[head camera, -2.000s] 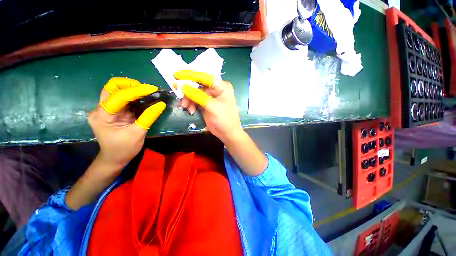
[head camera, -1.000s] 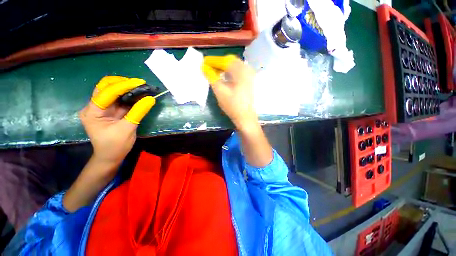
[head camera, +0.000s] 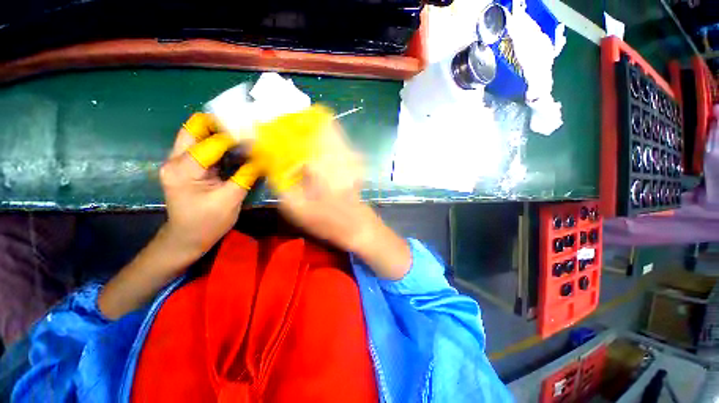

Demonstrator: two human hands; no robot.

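My left hand (head camera: 201, 185), with yellow finger cots, holds a black lens unit (head camera: 231, 161) above the bench's front edge; the fingers hide most of it. My right hand (head camera: 315, 169), also in yellow finger cots, is motion-blurred and close against the right side of the unit; I cannot tell what it grips. White wipes (head camera: 280, 93) show just beyond the fingers, partly hidden by the hands. A thin pale stick (head camera: 348, 113) shows right of the yellow fingertips, above the green bench; whether it lies there or is held is not clear.
A black tray stack in a red crate (head camera: 197, 55) runs along the back left. A white sheet (head camera: 430, 149) at right bears metal containers (head camera: 474, 66) and a blue-and-white packet (head camera: 508, 71). A red-framed lens tray (head camera: 654, 142) stands far right; a red parts board (head camera: 569, 268) hangs below bench level.
My right hand has moved left from the white sheet's edge back to the unit. The thin stick, earlier at the unit's right end, now shows farther right. The camera view has shifted slightly.
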